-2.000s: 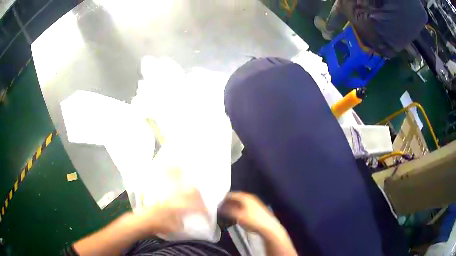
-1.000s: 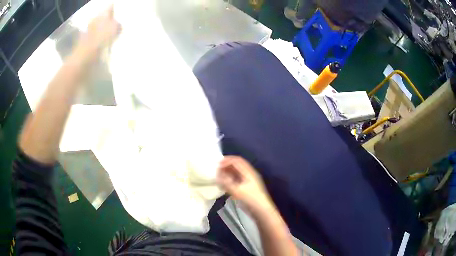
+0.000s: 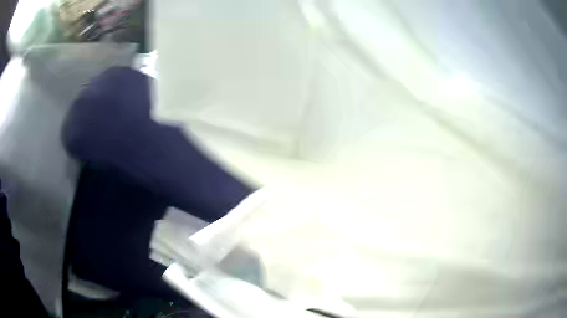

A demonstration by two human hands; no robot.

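A large white garment part (image 3: 373,143) fills the middle and right of the view, very close to the camera and blurred. It hides most of what lies behind it. The navy padded pressing board (image 3: 124,118) shows at the left, partly covered by the cloth. Neither my left hand nor my right hand can be seen. Whether they hold the cloth is hidden.
A shiny grey metal surface (image 3: 37,149) lies left of the board. Folded white pieces (image 3: 211,242) show at the lower middle, below the board. Blurred coloured items (image 3: 102,22) are at the top left.
The white cloth has come up close to the camera and spread over the view. The view has swung, so the board now shows at the left. Both hands have gone out of sight.
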